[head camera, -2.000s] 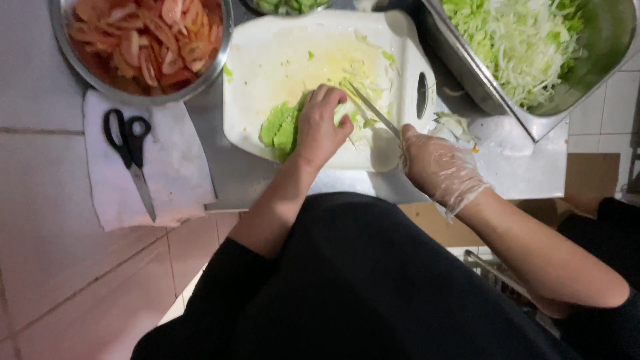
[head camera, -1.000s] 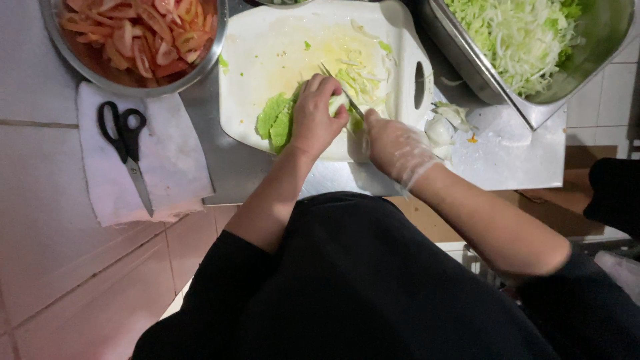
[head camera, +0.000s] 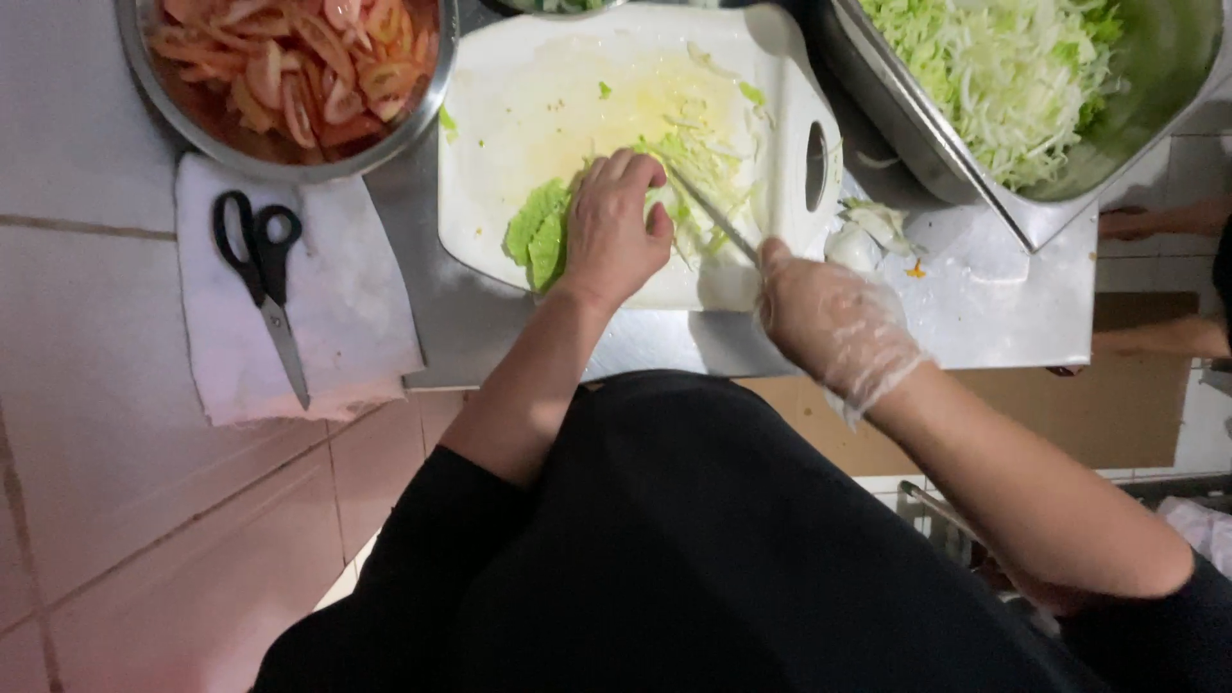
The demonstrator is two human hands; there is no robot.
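Note:
A white cutting board (head camera: pixel 539 96) lies on a metal counter. On its near half, my bare left hand (head camera: pixel 618 221) presses down on a bunch of lettuce (head camera: pixel 541 236), whose green leaves stick out to the left. My right hand (head camera: pixel 833 313), in a clear plastic glove, grips a knife (head camera: pixel 717 214); the blade points up and left, its tip near my left fingers. Shredded lettuce (head camera: pixel 707 159) is spread on the board around the blade. The knife's handle is hidden in my right fist.
A metal bowl of sliced tomatoes (head camera: pixel 298 77) stands at the upper left, above black-handled scissors (head camera: pixel 271 279) on a white cloth (head camera: pixel 356 318). A deep metal pan (head camera: pixel 1145 115) of shredded lettuce is at the upper right. White lettuce scraps (head camera: pixel 857 245) lie beside the board. Another person's arms (head camera: pixel 1169 337) show at the right edge.
My right hand and the knife have shifted right, away from my left hand, compared with a second ago. My left hand stays on the lettuce. Another person's arms have come into view at the right.

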